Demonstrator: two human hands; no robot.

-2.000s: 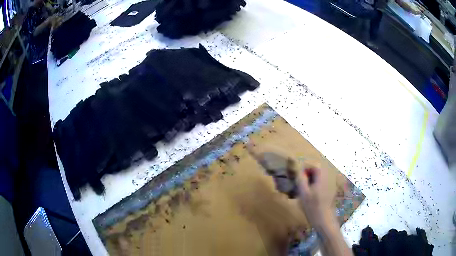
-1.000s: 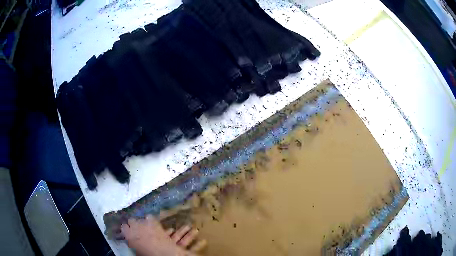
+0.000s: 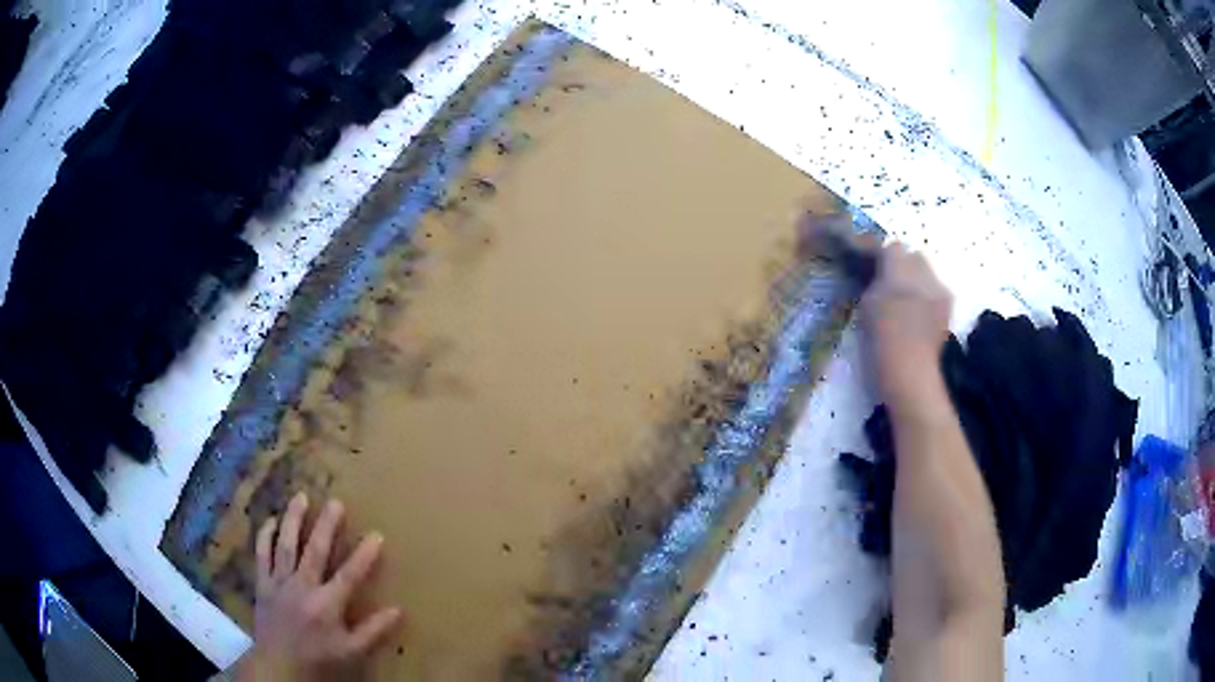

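Observation:
The tan board (image 3: 586,280) lies at a slant in the middle, with speckled blue-grey bands along its two long sides and dark smears beside them. My left hand (image 3: 313,593) lies flat on the board's near left part, fingers spread, holding nothing. My right hand (image 3: 909,313) is at the board's far right corner, closed on a small dark brush or scraper (image 3: 842,251) that touches the right band. The tool is blurred and its shape is unclear.
A large flat mass of black fabric strips (image 3: 173,200) lies left of the board. A black strip pile (image 3: 1046,446) lies right, partly behind my right forearm. A blue tray (image 3: 1157,520) is at the far right. A grey object (image 3: 1113,73) stands at the upper right.
The view has shifted right, bringing the strip pile and blue tray into view. My right hand with the dark tool has come back into view at the board's right band. My left hand's fingers are spread.

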